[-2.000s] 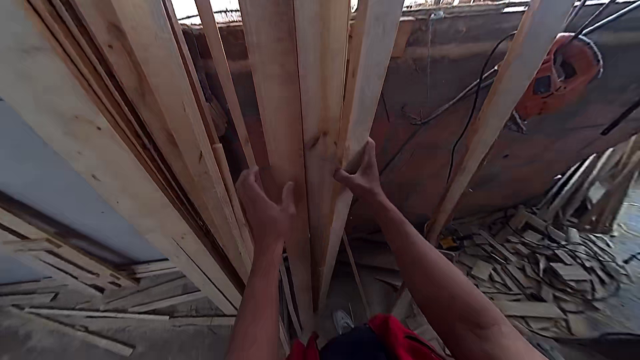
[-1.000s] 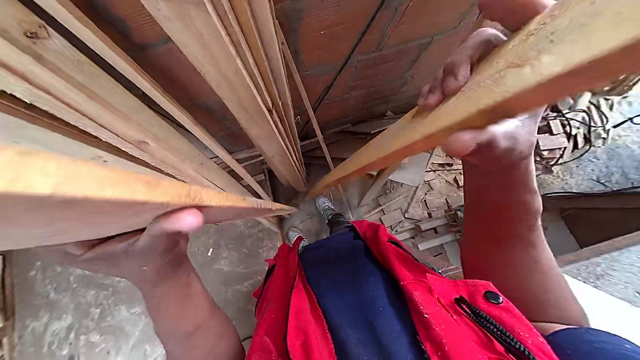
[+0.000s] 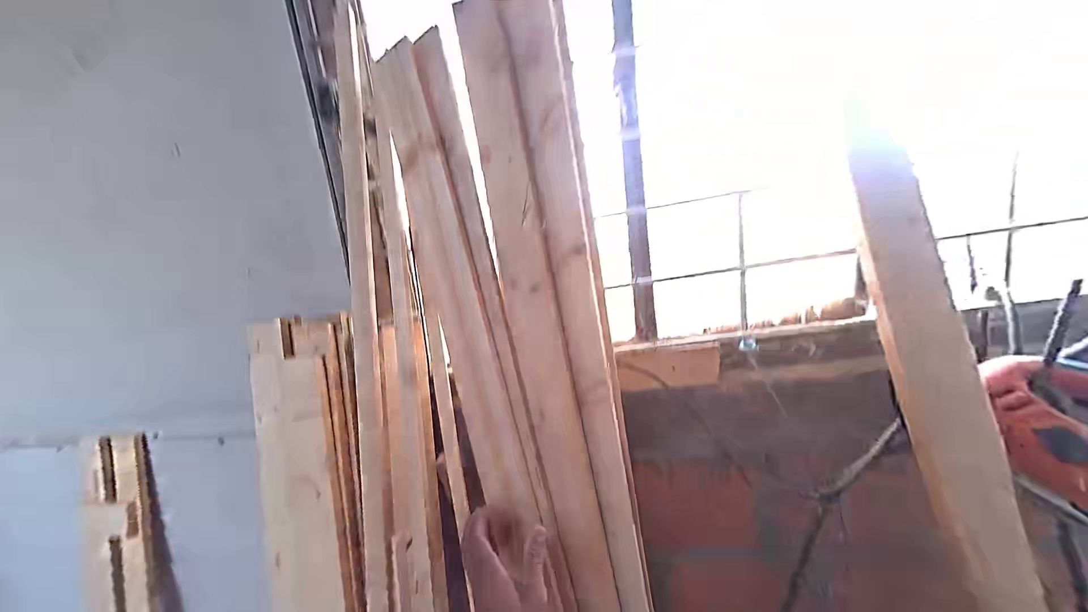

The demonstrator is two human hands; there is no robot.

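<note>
Long wooden boards (image 3: 544, 280) stand upright side by side, tilted a little to the left, in the middle of the head view. My left hand (image 3: 503, 557) reaches up from the bottom edge, its thumb and fingers spread around a narrower board (image 3: 463, 340) at the left of this bundle. How firmly it grips is blurred. My right hand is out of view. Thinner wooden strips (image 3: 365, 340) lean just left of the hand. A separate wooden board (image 3: 939, 374) stands at the right, apart from the bundle.
Shorter grooved boards (image 3: 293, 476) and another grooved piece (image 3: 127, 527) stand against a grey panel (image 3: 161, 212) at the left. Behind is a brick wall (image 3: 697, 510) with a wire grid (image 3: 742, 268) above it. An orange tool (image 3: 1041, 433) with cables hangs at the right edge.
The view has swung up from the floor to the boards' upper ends. One second ago both hands held boards apart; now only the left hand shows, at the middle bundle.
</note>
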